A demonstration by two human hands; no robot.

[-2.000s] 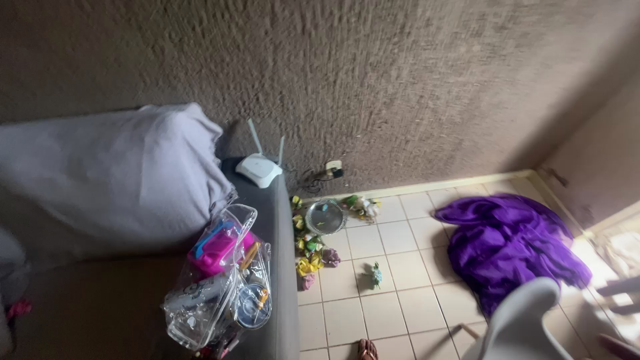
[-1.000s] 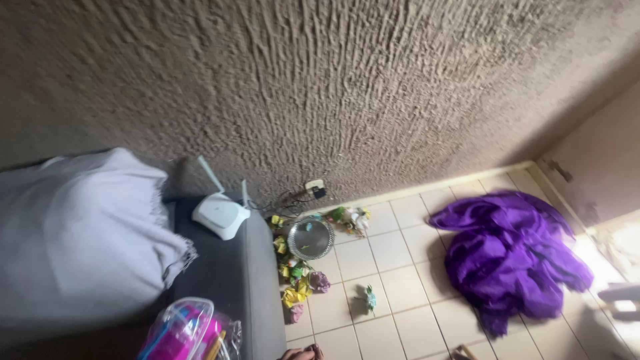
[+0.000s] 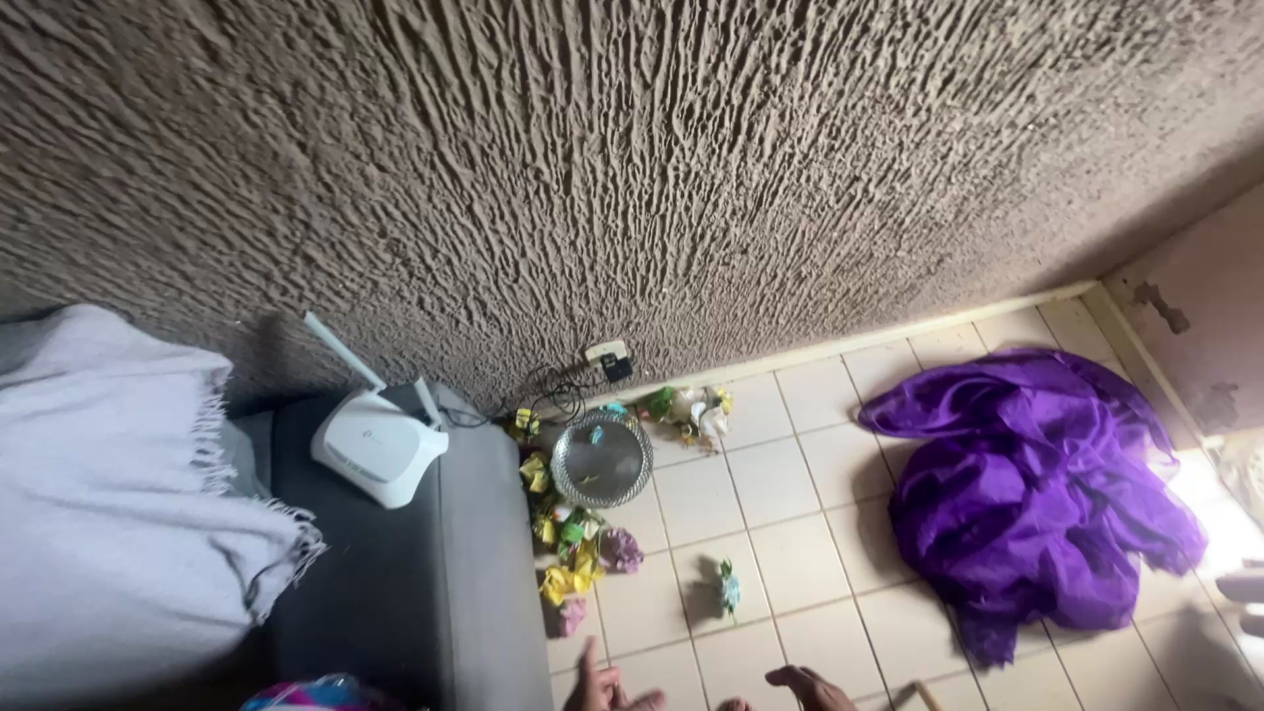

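Note:
At the bottom edge, my left hand (image 3: 607, 686) shows with its fingers apart and nothing in it. To its right my right hand (image 3: 812, 688) is partly in view, fingers apart and empty. Above my left hand lie a pink artificial flower (image 3: 572, 617), yellow artificial flowers (image 3: 573, 575) and a mauve one (image 3: 622, 550), along the sofa's side. A round silver tray (image 3: 602, 459) with a patterned rim sits among them near the wall. A small light-blue flower (image 3: 729, 590) lies alone on the tiles. Crumpled purple fabric (image 3: 1027, 504) covers the floor at right.
A white router (image 3: 379, 446) with antennas stands on the grey sofa (image 3: 484, 553), beside a fringed light-grey throw (image 3: 118, 494). Its cable runs towards a black plug (image 3: 616, 368) in a wall socket. Part of a plastic-wrapped bundle (image 3: 321, 694) shows at the bottom left.
Both hands have come into view at the bottom edge. The view has shifted, so the plastic-wrapped bundle is now mostly out of frame. The flowers, tray and purple fabric have not plainly moved.

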